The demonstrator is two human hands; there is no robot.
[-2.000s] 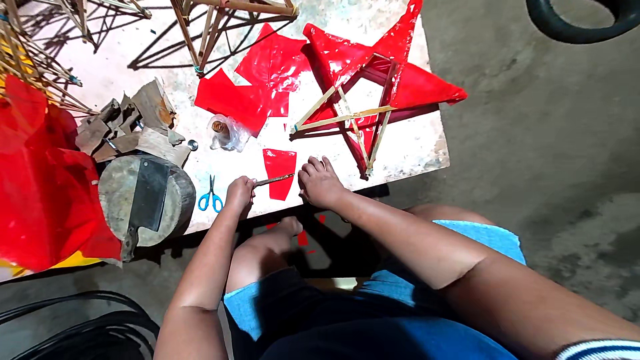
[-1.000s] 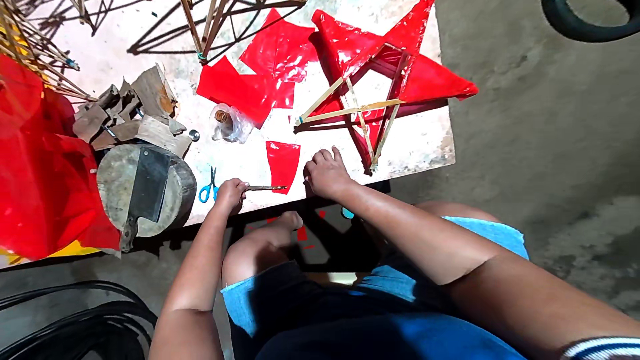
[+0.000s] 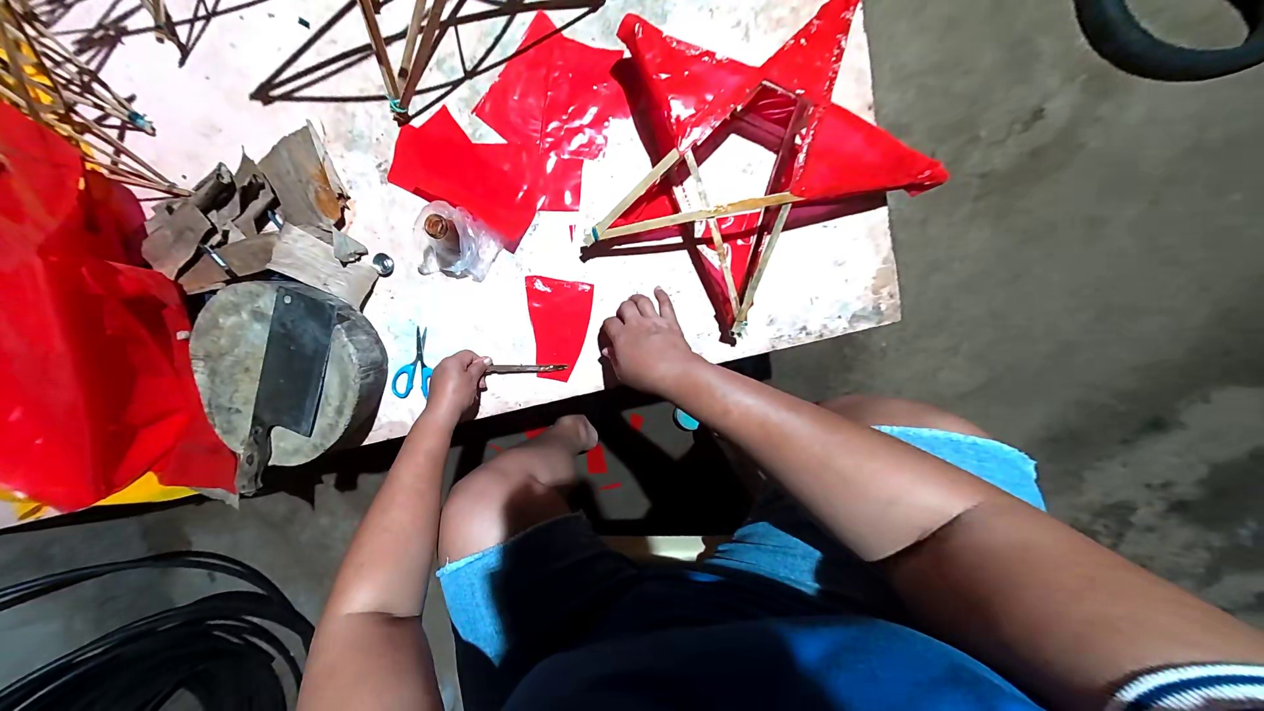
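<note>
My left hand is closed around one end of a thin stick, whose other end lies over the lower part of a small cut piece of red plastic film. Right of that piece, my right hand rests at the table edge with fingers spread; nothing shows in it, though its palm is hidden. Blue-handled scissors lie just left of my left hand. Above my right hand lies a star frame of bamboo sticks, partly covered in red film.
A cleaver lies on a round wooden block at the left, beside a heap of red plastic. Behind are scrap pieces, a clear plastic bag, larger red sheets and more stick frames. Black hose coils lie lower left.
My left hand still holds the stick, which tilted upward to the right two seconds ago and now lies nearly level. The right hand stays close to the red piece.
</note>
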